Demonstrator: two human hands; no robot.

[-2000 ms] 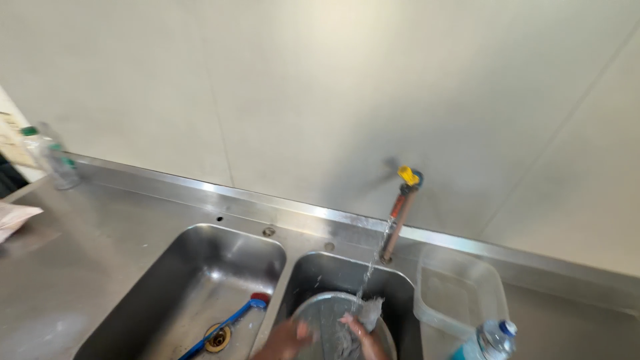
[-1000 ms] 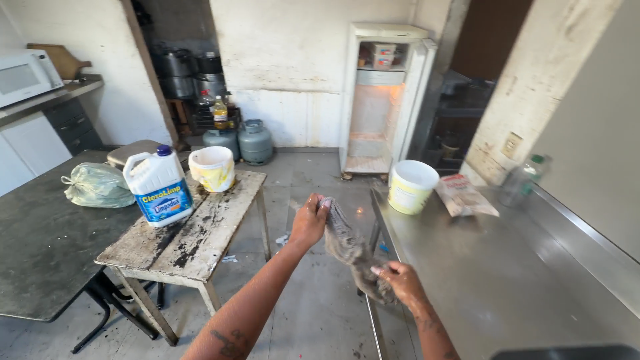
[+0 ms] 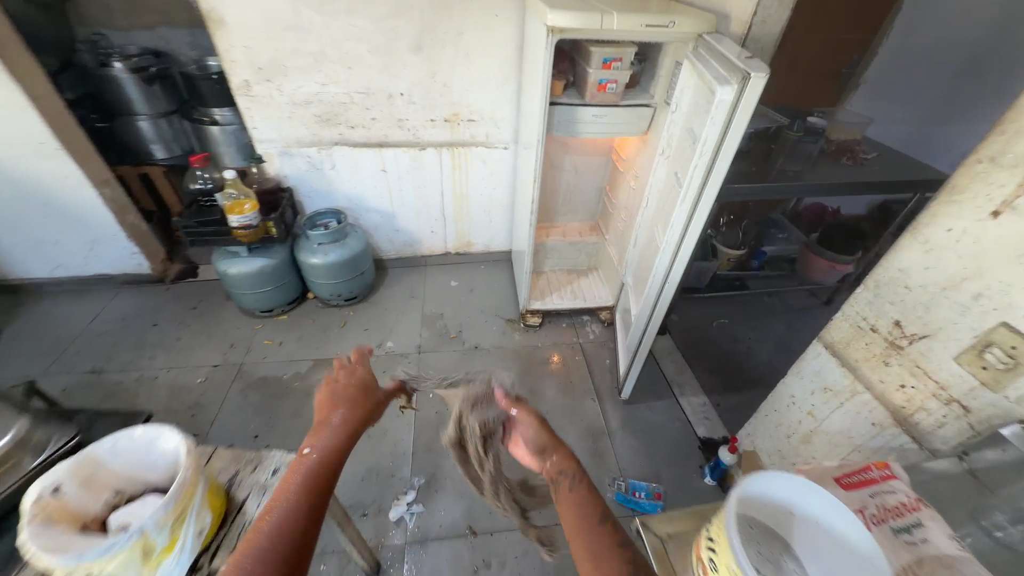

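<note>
A wet grey-brown cloth (image 3: pixel 484 448) hangs in front of me, above the tiled floor. My right hand (image 3: pixel 528 432) grips it near its upper part, and the rest droops below in folds. My left hand (image 3: pixel 352 392) is to the left of the cloth with its fingers spread; a thin edge of the cloth reaches toward its thumb, and blur hides whether they touch. Beyond both hands stands a white refrigerator (image 3: pixel 532 184) with its door (image 3: pixel 688 192) swung wide and its inside lit. Stacked plastic tubs (image 3: pixel 602 76) sit in its top compartment.
Blue-grey gas cylinders (image 3: pixel 334 260) stand by the wall. A lined white bucket (image 3: pixel 112 512) rests on a worn wooden table (image 3: pixel 240 472) at left. At lower right are a white plastic bucket (image 3: pixel 792 528) and a printed paper bag (image 3: pixel 896 512). A blue wrapper (image 3: pixel 638 494) lies on the floor.
The view has swung from the sink to the room and then closer to the refrigerator. One second ago both hands held the cloth stretched between them; now the left hand's fingers are spread.
</note>
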